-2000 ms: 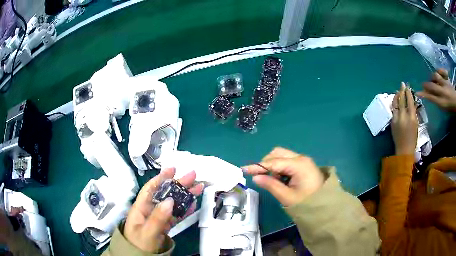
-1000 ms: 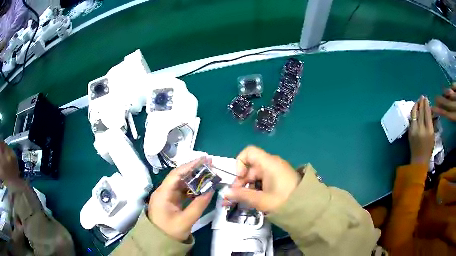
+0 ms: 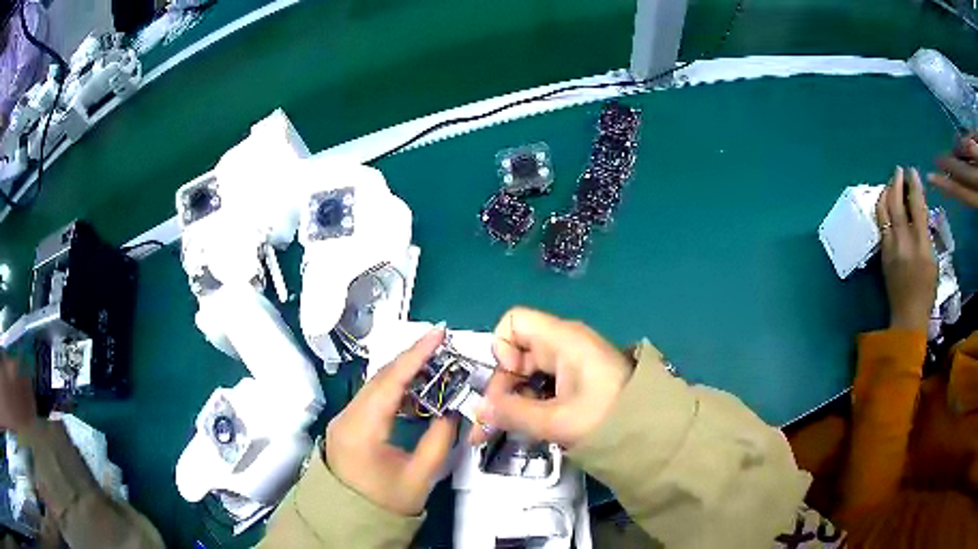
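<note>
My left hand [image 3: 391, 434] holds a small square lens module [image 3: 442, 384] by its edges, with yellow and dark wires showing on it. My right hand [image 3: 552, 375] is at the module's right side, fingers pinched together; a thin dark wire runs near its fingertips, and what exactly it grips is partly hidden. A white camera body [image 3: 522, 499] lies just below my hands, its opening facing up, its upper part partly covered by my hands.
White camera units [image 3: 359, 231] stand at the left. Spare lens modules [image 3: 565, 241] lie on the green bench ahead. A black box [image 3: 91, 311] is at far left. Other people's hands are at both sides, one on a white camera part [image 3: 855, 231] at right.
The module was lying face-down in my left hand and is now held upright between fingers. My right hand has moved left from beside the camera body to the module.
</note>
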